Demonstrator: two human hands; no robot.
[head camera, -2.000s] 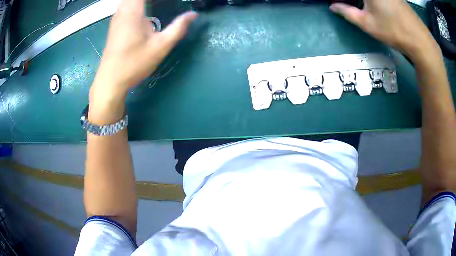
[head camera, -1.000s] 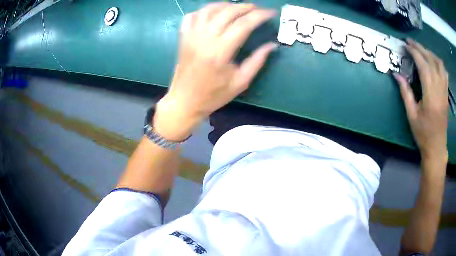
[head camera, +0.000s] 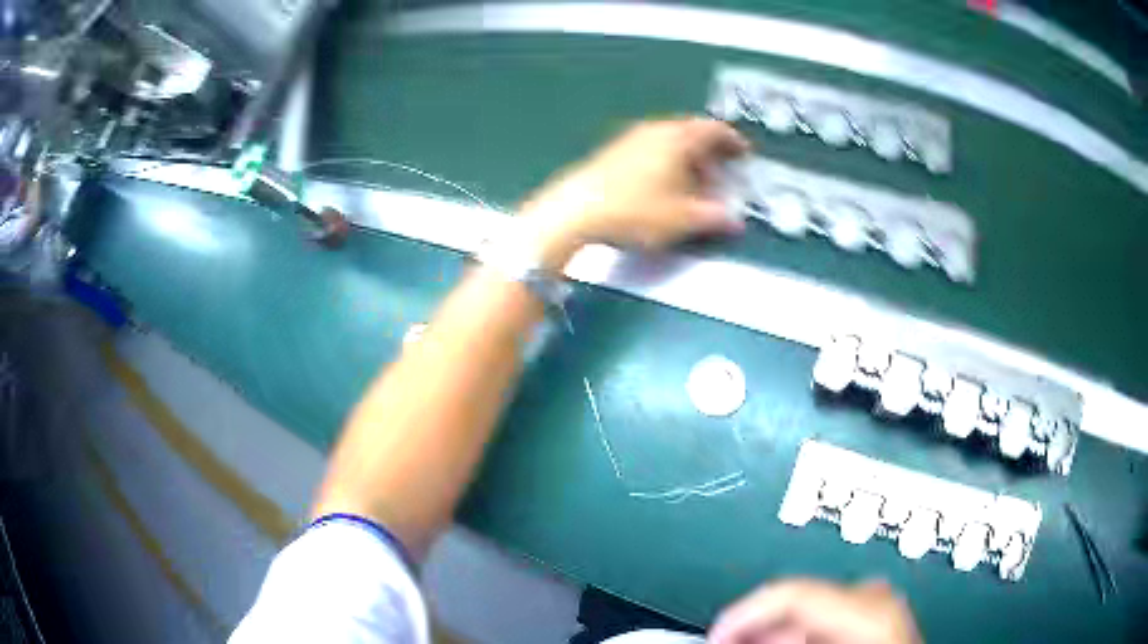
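My left hand (head camera: 642, 189) reaches over the rail onto the far green strip. Its blurred fingertips are around the left end of a silver-white fixture (head camera: 856, 227); a firm grip cannot be made out. Another fixture (head camera: 833, 120) lies beyond it. On the near bench lie two more fixtures, one by the rail (head camera: 951, 400) and one nearer me (head camera: 913, 510), with scalloped edges toward me. My right hand (head camera: 825, 616) is at the bottom edge, blurred and partly cut off, its fingertips unclear.
A white rail (head camera: 730, 297) divides the near bench (head camera: 252, 296) from the far strip. A white disc (head camera: 716, 385) and loose solder wire (head camera: 686, 491) lie mid-bench. Tweezers (head camera: 1090, 554) lie at right. A holder with a reddish-brown end (head camera: 330, 227) and thin wire stands at left.
The view has shifted, showing the far strip. My left hand has moved from the near bench across the rail. My right hand has left the near fixture's right end and is now low at the bottom edge.
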